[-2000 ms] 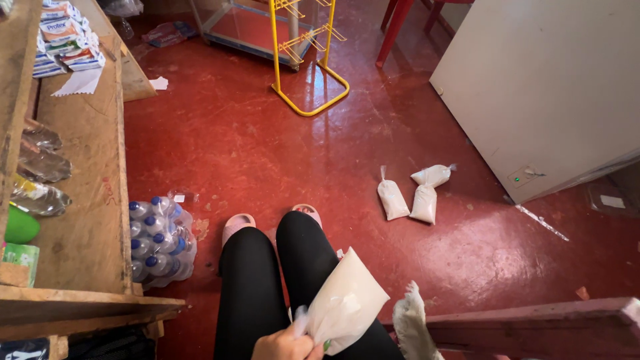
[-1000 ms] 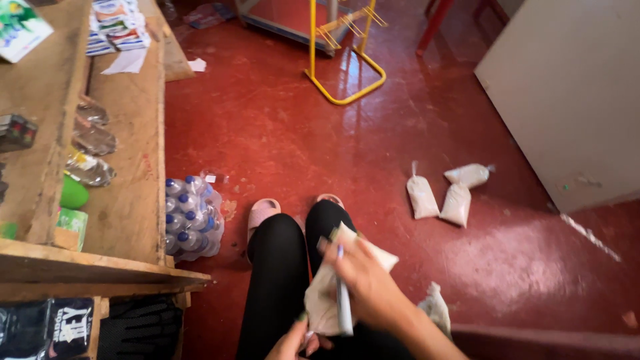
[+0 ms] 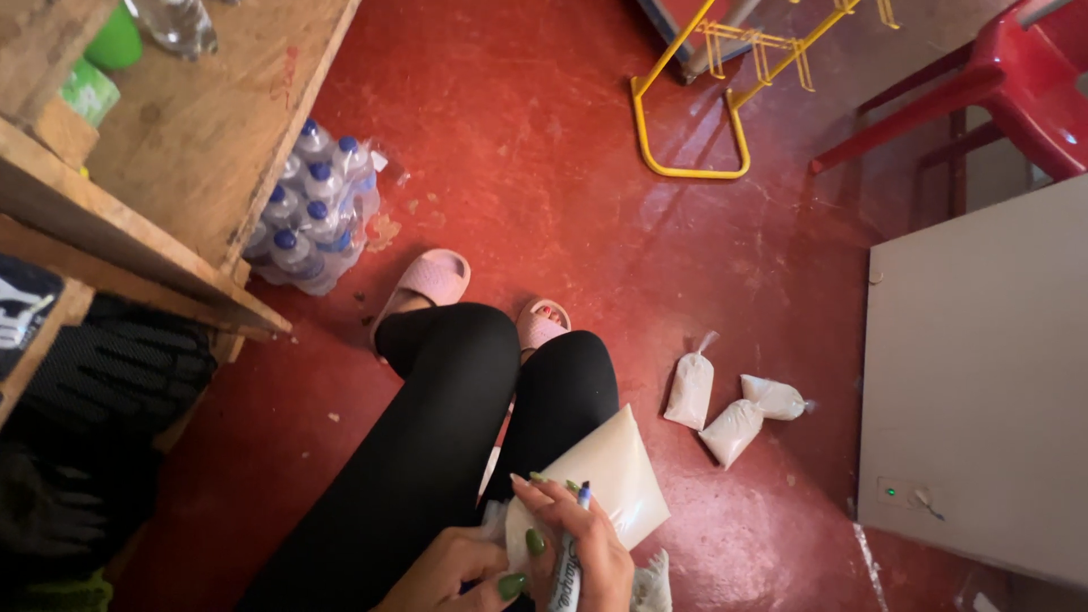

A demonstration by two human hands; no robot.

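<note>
A clear plastic bag of white granular material [image 3: 616, 480] lies over my right thigh. My left hand [image 3: 463, 569] pinches the bag's gathered neck at the lower edge of the view. Over the near part of the bag is my right hand [image 3: 582, 540], its fingers bent around a Sharpie marker [image 3: 568, 569] whose dark tip points up and away. Three similar filled, knotted bags lie on the red floor to the right: one bag [image 3: 690, 391] by itself on the left, another bag [image 3: 733, 432] touching the third bag [image 3: 772, 397].
Wooden shelving [image 3: 204, 127] stands on the left, with a wrapped pack of blue-capped bottles [image 3: 314, 208] beside it. A yellow metal rack [image 3: 693, 174] and a red plastic chair [image 3: 1011, 85] are farther off. A white appliance [image 3: 977, 374] stands at right. Pale fringed cloth [image 3: 653, 586] is near my right hand.
Two seconds ago one hand gripped the bag's neck and no marker showed; a second ago my right hand was over the bag with the marker. The view has shifted, showing more of the chair.
</note>
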